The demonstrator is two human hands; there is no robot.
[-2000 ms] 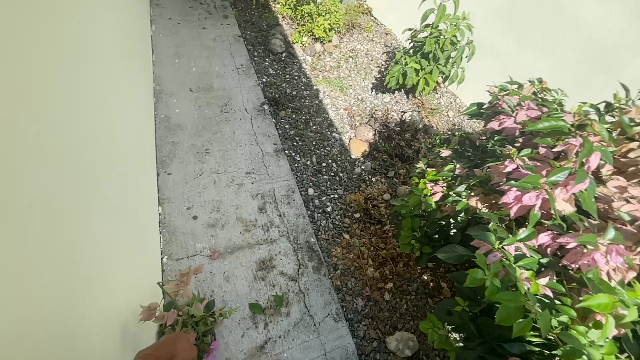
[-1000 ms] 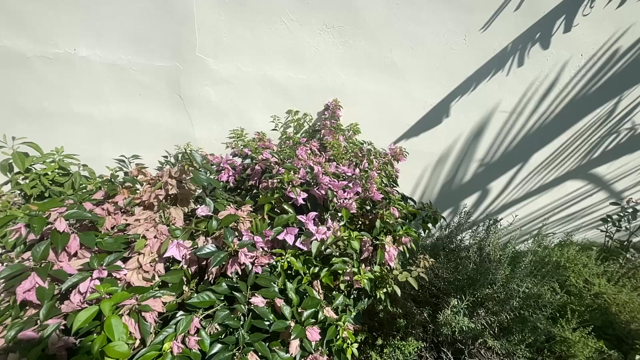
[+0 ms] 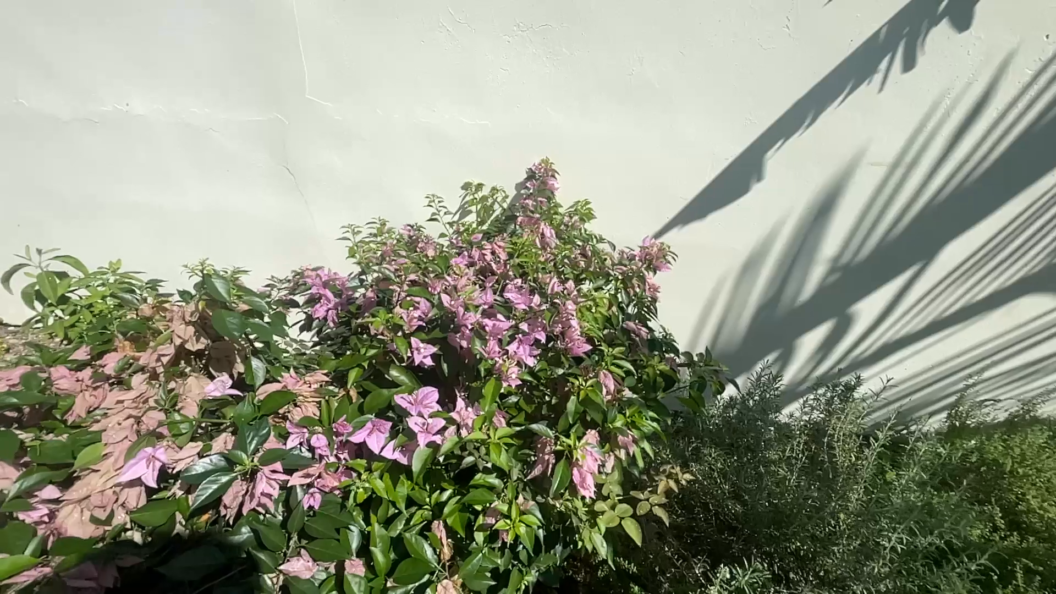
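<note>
Neither my left hand nor my right hand shows in the head view at this moment, so what they hold or touch is hidden. A bougainvillea bush (image 3: 495, 330) with pink-purple bracts and glossy green leaves fills the middle and lower left. Many faded, pale brownish-pink bracts (image 3: 115, 445) hang among its leaves on the left. Brighter purple blooms (image 3: 421, 421) sit near the centre of the bush.
Behind the bush stands a pale plastered wall (image 3: 206, 124) with fine cracks. Shadows of palm fronds fall across its right side. A fine-leaved grey-green shrub (image 3: 808, 478) grows at the lower right, and a leafy green plant (image 3: 82, 297) at the far left.
The view has swung up from the concrete path to the bush and wall. A hand beside cut-looking bougainvillea sprigs, at the lower left two seconds ago, is out of view.
</note>
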